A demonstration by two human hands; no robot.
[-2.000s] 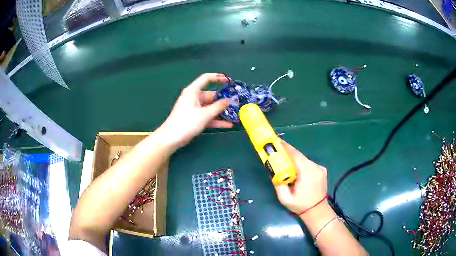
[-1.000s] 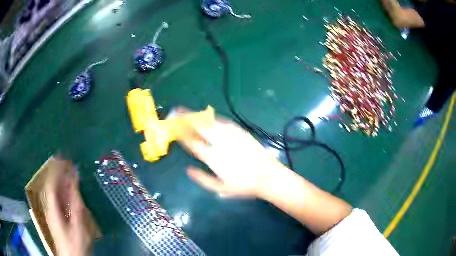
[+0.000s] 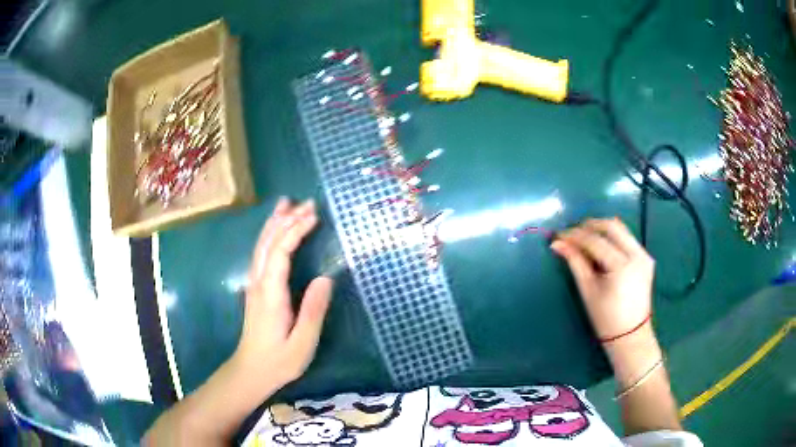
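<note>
A long holed plastic strip (image 3: 384, 253) lies in front of me. A row of small red-wired parts (image 3: 397, 161) with white ends runs along the right side of its far half. My left hand (image 3: 284, 297) is just left of the strip, fingers apart, empty. My right hand (image 3: 607, 271) is right of the strip and pinches a thin red-wired part (image 3: 532, 231) between thumb and forefinger, its wire pointing left. The yellow glue gun (image 3: 458, 61) lies on the green bench beyond the strip, out of my hands.
A shallow cardboard box (image 3: 240, 140) with loose red-gold parts is at the left. A heap of wired parts (image 3: 755, 148) is at the right. A black cord (image 3: 689, 201) loops beside it. White and black strips (image 3: 147, 306) and clear plastic bags (image 3: 52, 349) are far left.
The glue gun was in my right hand and now lies on the bench. My right hand now pinches a wired part. My left hand has moved from the box to beside the strip. The view has shifted.
</note>
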